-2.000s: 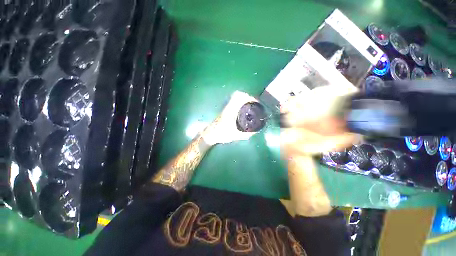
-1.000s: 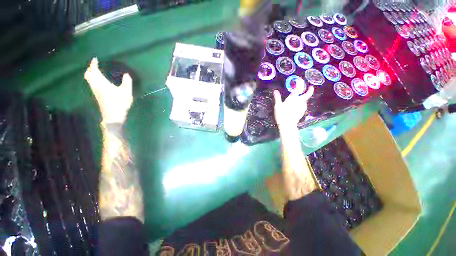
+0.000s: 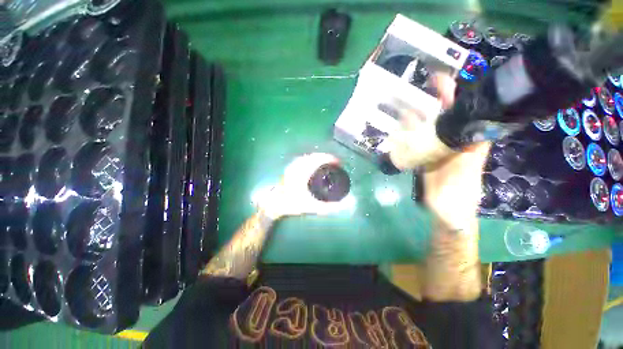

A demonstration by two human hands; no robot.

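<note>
My left hand (image 3: 294, 187) is wrapped around a round black display unit (image 3: 329, 183) above the green mat. The unit's plain dark disc side faces up. My right hand (image 3: 417, 136) is closed around the electric screwdriver (image 3: 505, 88), just in front of the white screw feeder (image 3: 355, 112). The driver's thick black body points away to the upper right and is partly blurred. Its dark front end shows below my fingers, to the right of the unit and apart from it. The bit tip cannot be made out.
Stacked black blister trays (image 3: 154, 170) stand at left. A black cylinder (image 3: 333, 35) stands at the far side. Units with lit rings (image 3: 575, 151) sit in rows at right, beside tray pockets (image 3: 509, 180). A clear plastic cup (image 3: 526, 238) and a cardboard box (image 3: 574, 286) are lower right.
The view has swung back left. My left hand, empty and spread a second ago, now holds a black unit. My right hand has left the lit units and taken hold of the screwdriver.
</note>
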